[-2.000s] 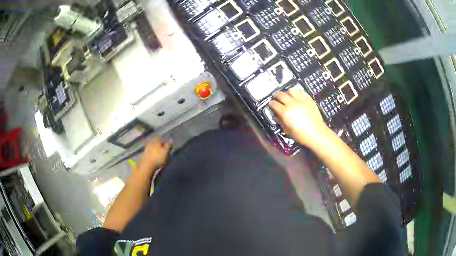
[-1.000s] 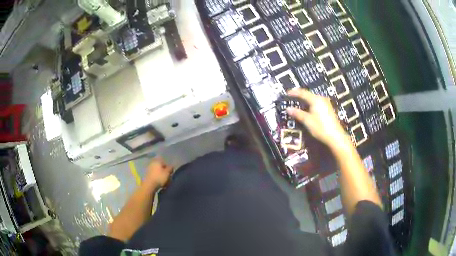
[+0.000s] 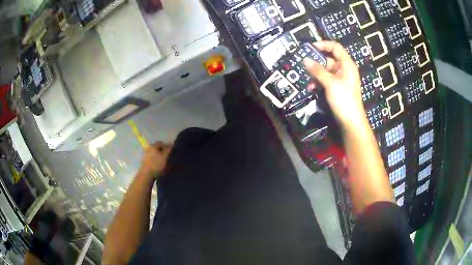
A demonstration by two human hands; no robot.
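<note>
My right hand [image 3: 336, 70] grips a black front housing [image 3: 294, 75] by its keypad end, over the near-left edge of the black blister tray [image 3: 357, 96]. The housing's key side faces up, and its white-outlined window points down and left. My left hand [image 3: 155, 155] is low at the left of my body, with fingers curled; whether it holds anything cannot be told. Trayed housings with outlined windows [image 3: 377, 45] stand in rows beyond my right hand.
The white press machine [image 3: 139, 46] stands at the left, with its control display [image 3: 122, 111] and red-orange emergency stop [image 3: 215, 65] on the front. Trayed parts with pale key grids [image 3: 396, 155] lie at the right. The green surface [image 3: 458, 124] runs along the far right.
My right hand has gone from reaching into the tray to holding the housing, now tilted with its window toward the lower left. My left hand stays low. The camera view has shifted.
</note>
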